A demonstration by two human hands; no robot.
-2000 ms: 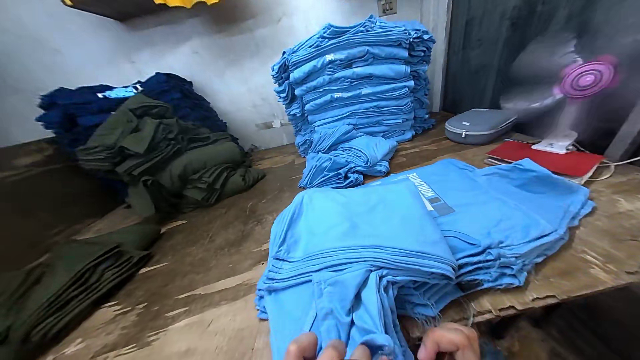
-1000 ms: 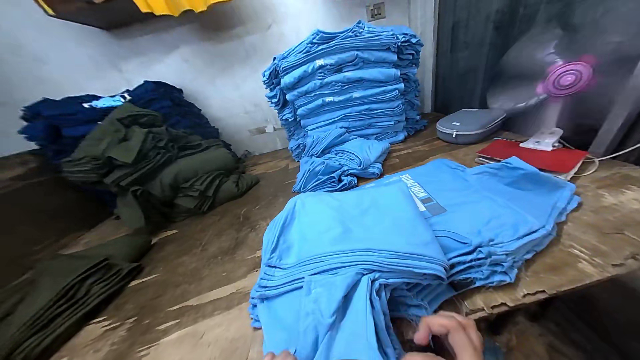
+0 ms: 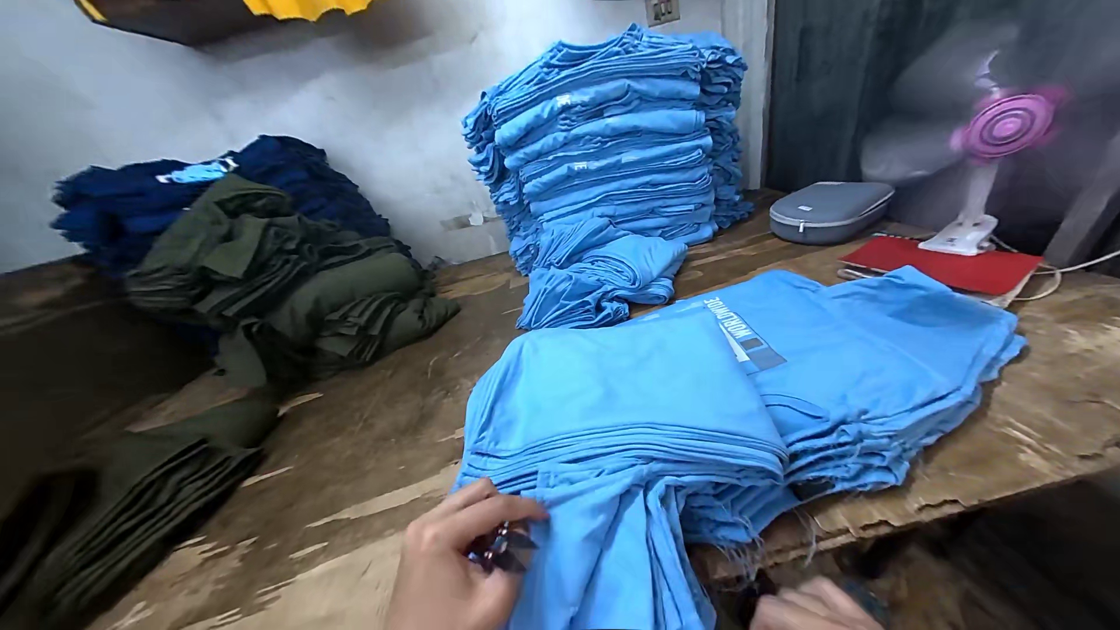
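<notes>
Folded blue garments (image 3: 621,376) lie in a layered stack on the wooden table, with loose threads along their cut lower edges. My left hand (image 3: 464,551) is at the stack's near left edge, fingers curled around a small dark metal tool (image 3: 503,549), which looks like thread snips; its fingertips touch the blue cloth. Low in the view, my right hand (image 3: 814,608) is curled, partly cut off and blurred, just below the table's edge and right of the hanging cloth. Something dark is beside its fingers; whether it is held cannot be told.
A tall stack of blue garments (image 3: 612,149) stands behind, a smaller blue pile (image 3: 604,271) before it. Dark green cloth (image 3: 306,280) and navy cloth (image 3: 289,179) lie left. A grey zip case (image 3: 829,213), a red folder (image 3: 954,262) and a running pink-and-white fan (image 3: 1006,131) are at right.
My left hand has come further into view at the stack's left edge, with the metal tool now visible. My right hand has moved down, mostly out of the frame.
</notes>
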